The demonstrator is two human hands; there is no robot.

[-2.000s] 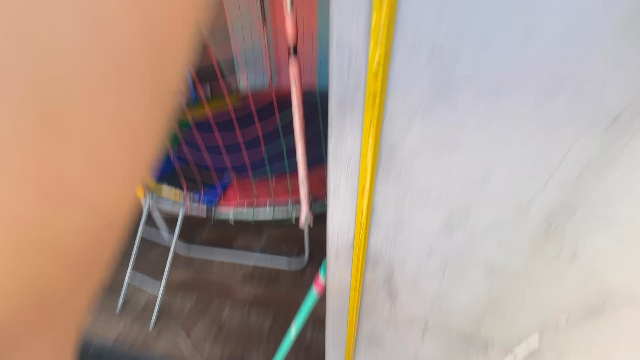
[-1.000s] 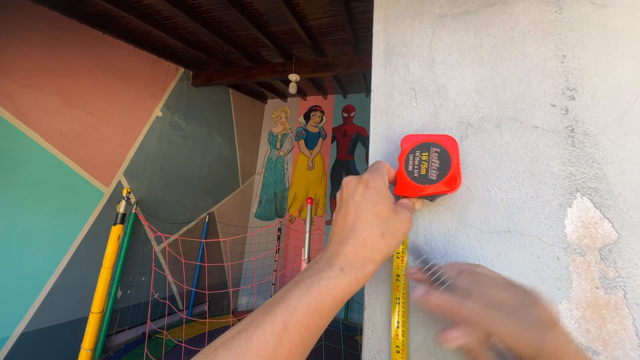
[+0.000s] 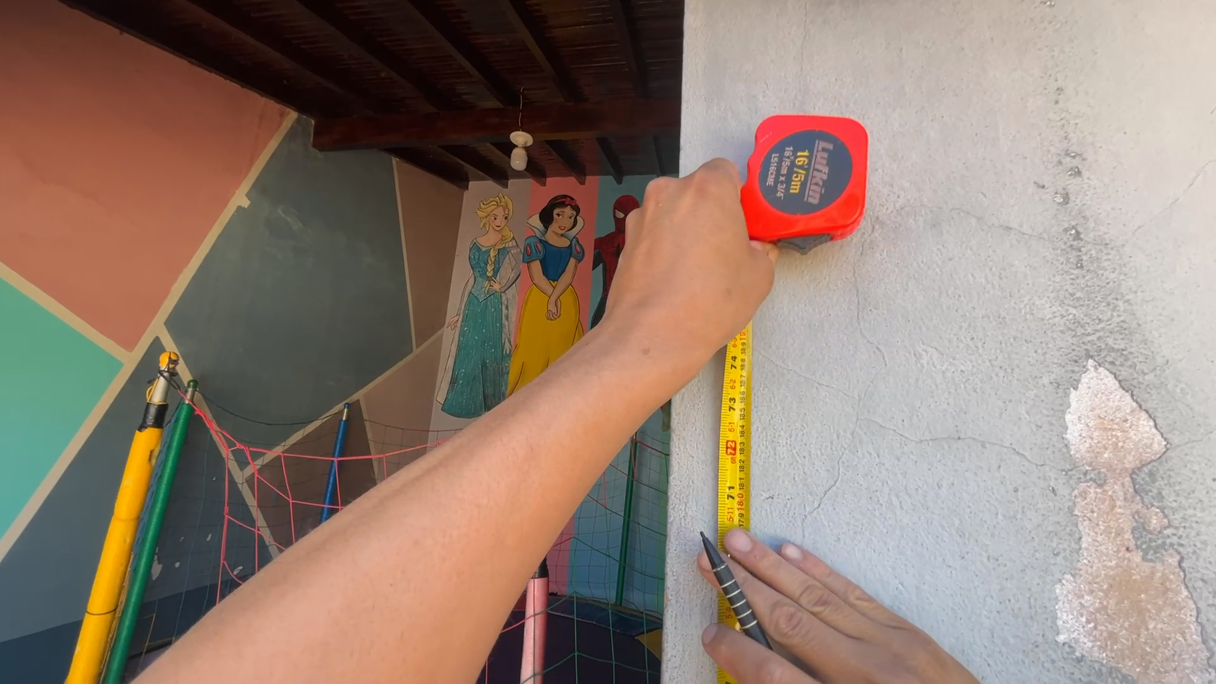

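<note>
My left hand (image 3: 689, 256) grips the red Lufkin tape measure (image 3: 807, 180) by its left side, near the upper edge of a grey plastered wall (image 3: 950, 313). From beneath that hand the yellow tape blade (image 3: 734, 427) runs straight down along the wall's left edge. Lower down, my right hand (image 3: 817, 617) lies on the wall over the blade, its fingers pointing up and left. Between its thumb and fingers it holds a dark pen or pencil with light rings (image 3: 731, 584), tip upward at the blade's left side. The blade's lower end is out of view.
Left of the wall edge, a trampoline's netting (image 3: 285, 456) hangs among yellow (image 3: 119, 551), green and blue poles. A bulb (image 3: 519, 152) hangs below the dark wooden roof. Painted figures (image 3: 546, 285) cover the back wall. The plaster has cracks and a peeled patch (image 3: 1121, 570).
The right hand, blurred beside the blade one second ago, now rests on it with the pen or pencil. The left hand still holds the tape measure. The view swung up after the first frame.
</note>
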